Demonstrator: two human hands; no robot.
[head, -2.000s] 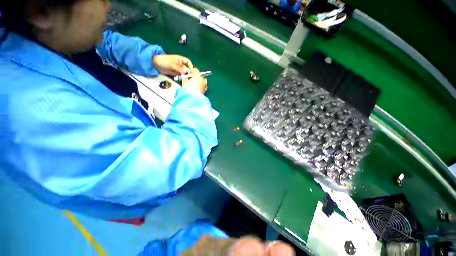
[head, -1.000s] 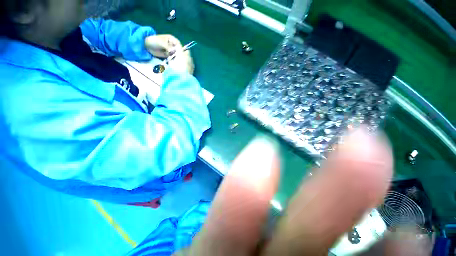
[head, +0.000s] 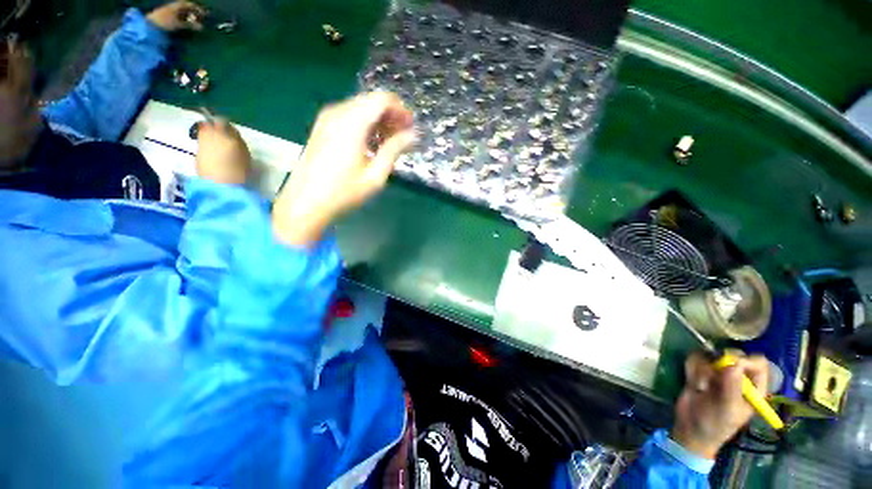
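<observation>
My left hand is raised at the near left edge of the clear parts tray, which holds rows of shiny metallic parts. Its thumb and fingers are curled towards each other. A small dark reddish spot shows between them, but whether it is a held part is unclear. My right hand grips the yellow handle of the soldering iron at the lower right. The iron's thin shaft points up and left, over the right edge of the white sheet. A small black disc lies on that sheet.
A black fan with a wire guard, a round pale tub and a blue box stand at right. A black block lies at the sheet's edge. A person in a blue smock works at left. Small loose parts lie around.
The view has shifted right. My left hand, blurred close to the camera before, is now at the tray's edge. My right hand with the iron has come into clear view.
</observation>
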